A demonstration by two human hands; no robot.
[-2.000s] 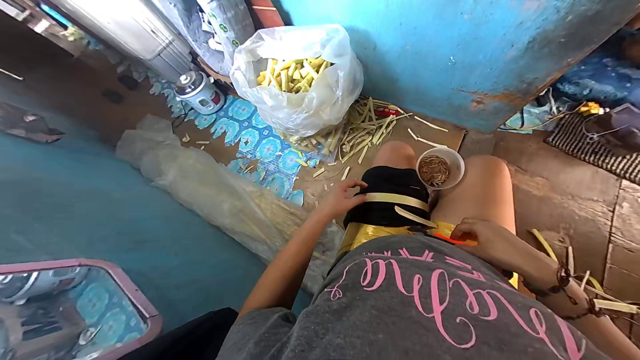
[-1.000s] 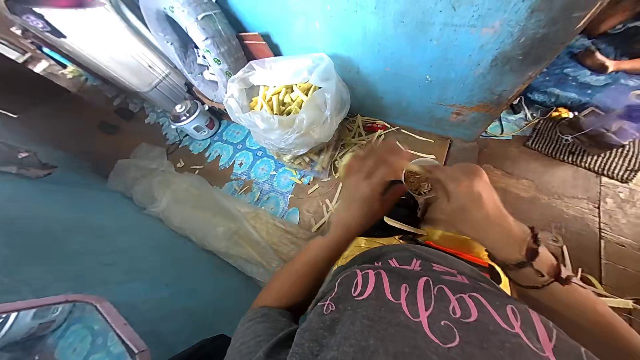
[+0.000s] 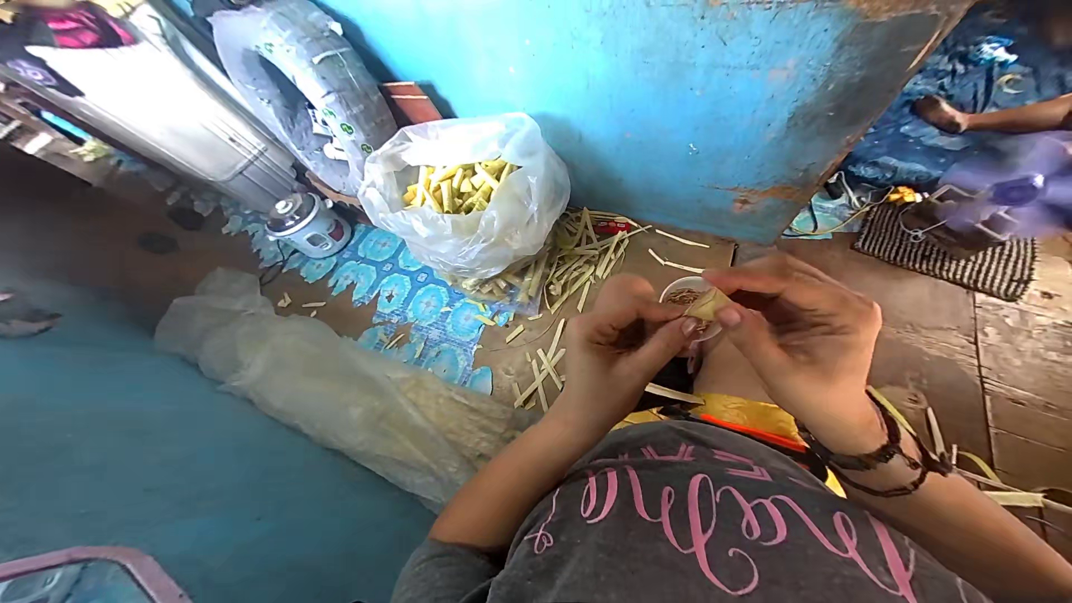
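Observation:
My left hand (image 3: 624,347) and my right hand (image 3: 796,335) meet above my lap, both pinching a small folded piece of pale yellow-green leaf strip (image 3: 706,306). Right behind and below it, a white cup (image 3: 672,289) holds thin brown bits, partly hidden by my fingers. A loose pale strip (image 3: 675,394) lies across my lap beneath my hands. The orange item (image 3: 758,433) shows at my waist, its shape mostly covered.
A clear plastic bag (image 3: 477,243) full of folded yellow-green pieces (image 3: 459,186) stands against the blue wall. Cut strips (image 3: 586,260) litter the floor beside it. A rice cooker (image 3: 308,226) is at left; a fan (image 3: 1013,188) and another person's foot (image 3: 940,114) are at right.
Two seconds ago my left hand touched a long strip over my lap and my right hand was by the orange item. Both hands have come together at the cup, with a small folded piece between them.

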